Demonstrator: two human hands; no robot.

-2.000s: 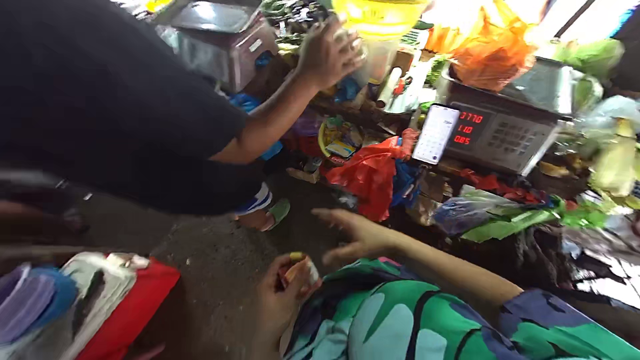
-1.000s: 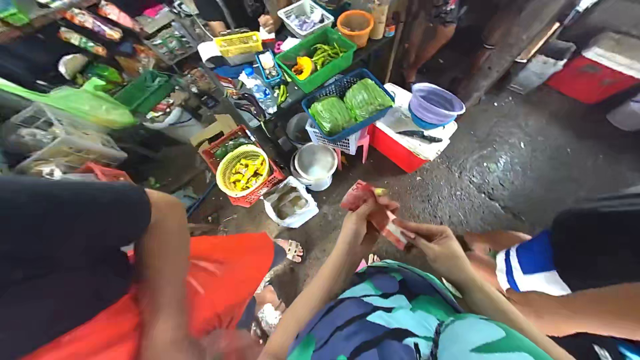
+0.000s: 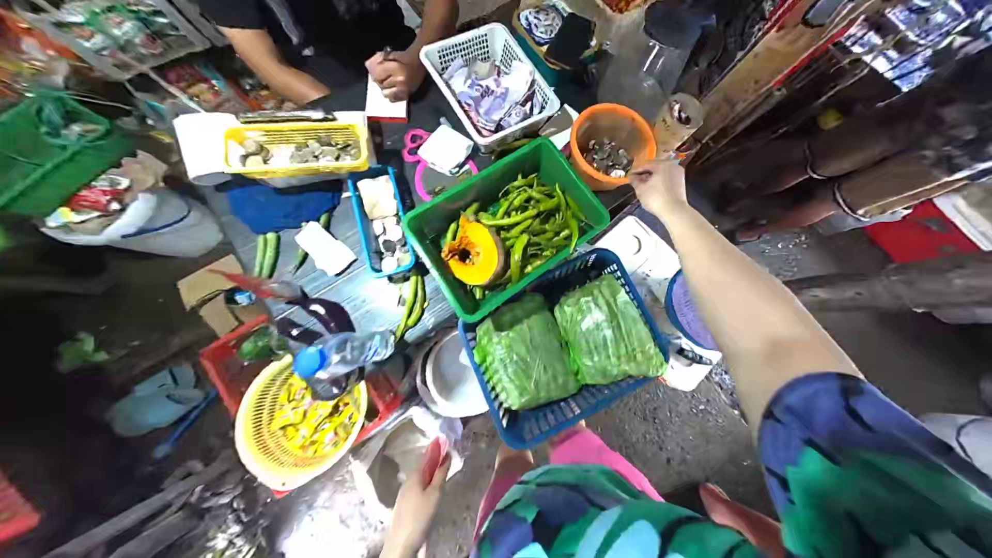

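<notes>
At the bottom, my left hand (image 3: pixel 418 492) is closed on a folded reddish paper (image 3: pixel 434 460), possibly banknotes. My right hand (image 3: pixel 659 184) reaches far forward, its fingertips at the right rim of an orange plastic tub (image 3: pixel 601 124) that holds coins; whether the fingers pinch anything cannot be seen. Left of the tub is a green plastic basket (image 3: pixel 434 260) with long green peppers (image 3: pixel 535 217) and a cut piece of squash (image 3: pixel 474 254). A blue crate (image 3: pixel 508 430) below it carries two bagged bundles of green vegetables (image 3: pixel 527 353).
Across the stall, a person's hand (image 3: pixel 394 75) holds a pen over a pad. A white basket (image 3: pixel 484 139) with paper money, a yellow basket (image 3: pixel 297 128) with coins, and a small blue tray (image 3: pixel 387 267) stand nearby. A water bottle (image 3: pixel 349 355) lies above a yellow colander (image 3: pixel 252 434).
My hands, together on reddish paper one second ago, are now apart: the right reaches to the orange tub, while the left keeps reddish paper. The view has swung strongly toward the stall.
</notes>
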